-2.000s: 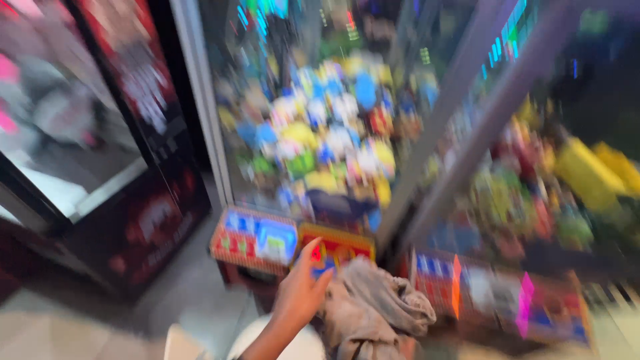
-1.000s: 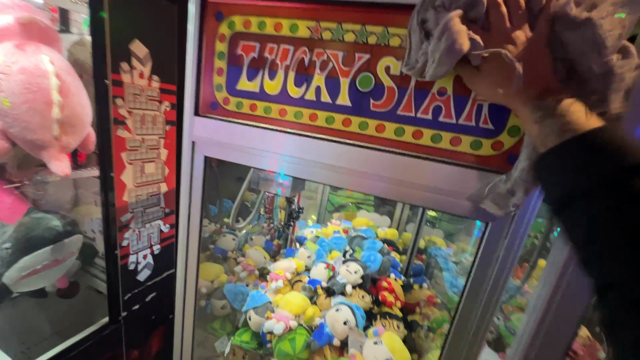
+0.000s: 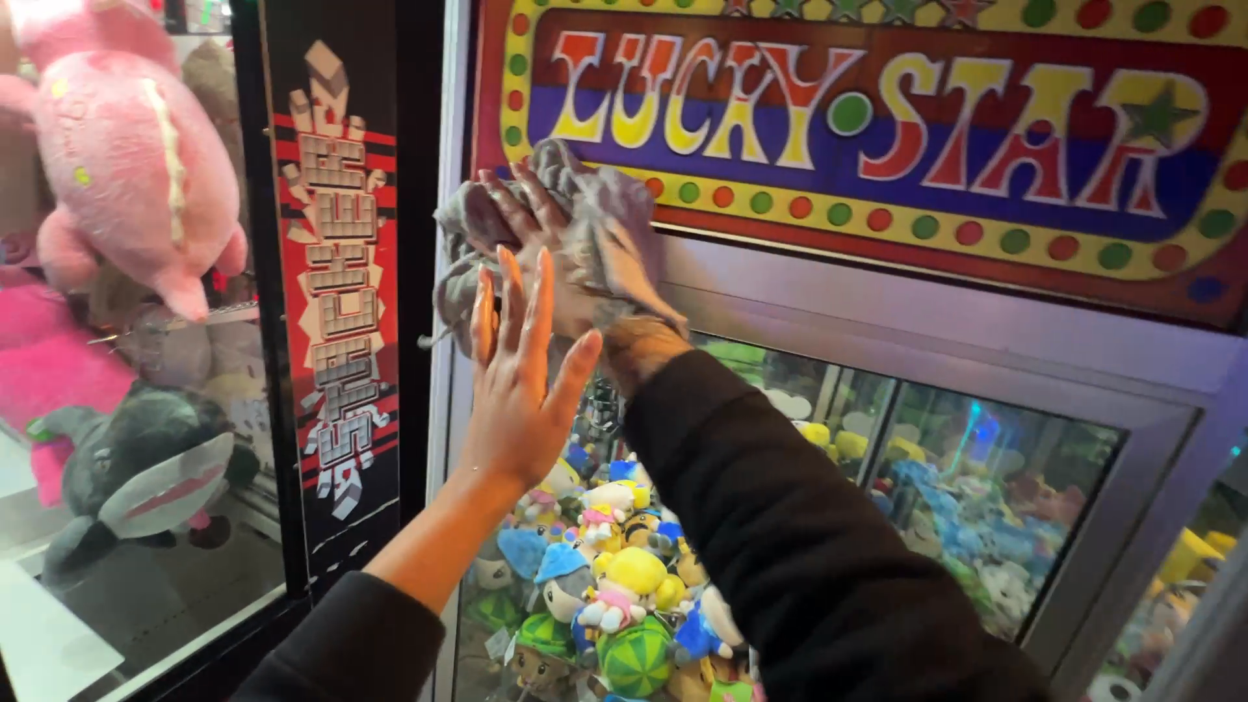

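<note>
My right hand (image 3: pixel 546 258) presses a crumpled grey cloth (image 3: pixel 619 210) against the upper left frame of a claw machine, just under the left end of its lit sign panel (image 3: pixel 848 117). The fingers lie spread over the cloth. My left hand (image 3: pixel 517 395) is raised in front of the same frame, fingers apart, with nothing in it. Its fingertips overlap the right hand and cloth in view; whether they touch is unclear. Below, behind the glass, lie many small plush toys (image 3: pixel 624 585), partly hidden by my right sleeve.
Another machine with a pink plush toy (image 3: pixel 136 146) and a dark grey plush toy (image 3: pixel 146 468) behind glass stands at the left. Its black and red side panel (image 3: pixel 336 292) is close beside the metal frame (image 3: pixel 975 331). More plush toys show at the right edge.
My right hand has moved with the cloth from the sign's right end to below its left end. My left hand, out of view one second ago, has come into view.
</note>
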